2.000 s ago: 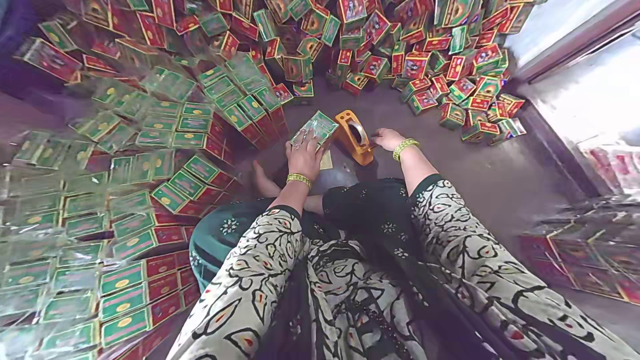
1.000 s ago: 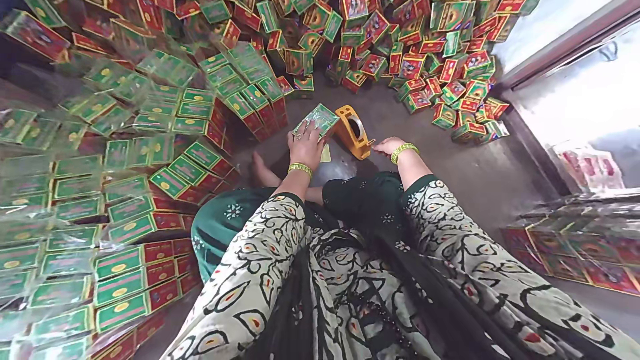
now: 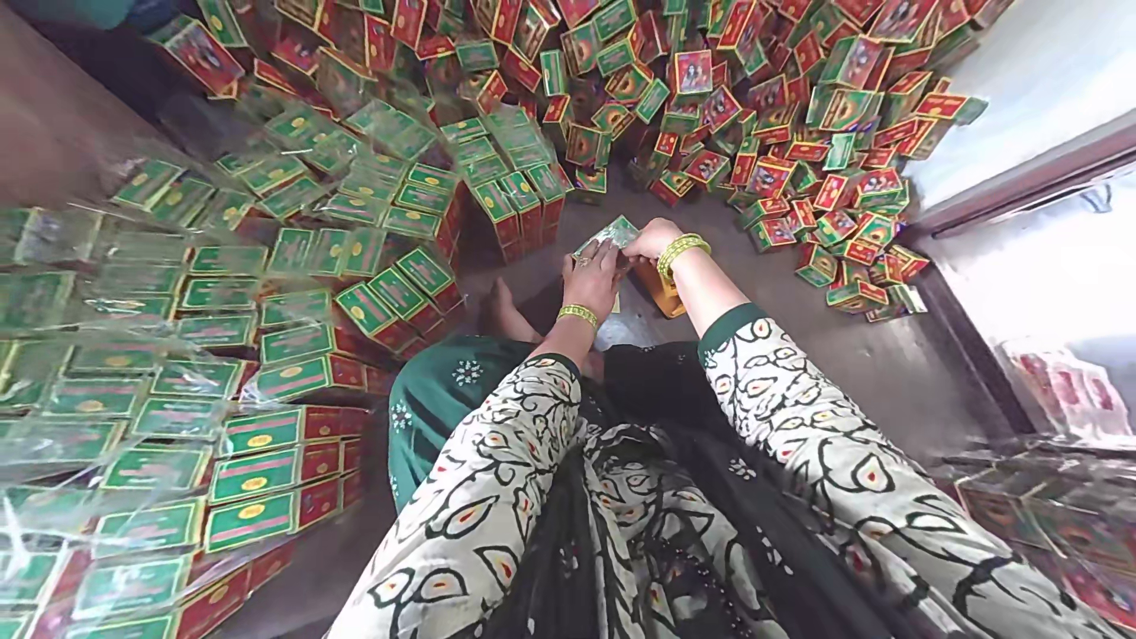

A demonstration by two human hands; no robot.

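My left hand (image 3: 593,280) lies over a small green box in clear wrap (image 3: 612,232), its fingers holding the near side of it. At the right end of this box is my right hand (image 3: 655,241), fingers bent and pinched together at the wrapped edge; whether a piece of tape is between them cannot be seen. A yellow tape dispenser (image 3: 661,291) stands on the floor just below my right hand, partly hidden by that hand and wrist. A pale flat piece lies near my left wrist.
Wrapped stacks of green and red boxes (image 3: 257,479) fill the left side. Loose red and green boxes (image 3: 772,177) are heaped ahead and to the right. More wrapped boxes (image 3: 1047,506) stand at the lower right, near a door frame (image 3: 976,346). A bare foot (image 3: 510,311) rests by the stacks.
My right hand has moved left from the tape dispenser to the box under my left hand. My left hand stays on the box.
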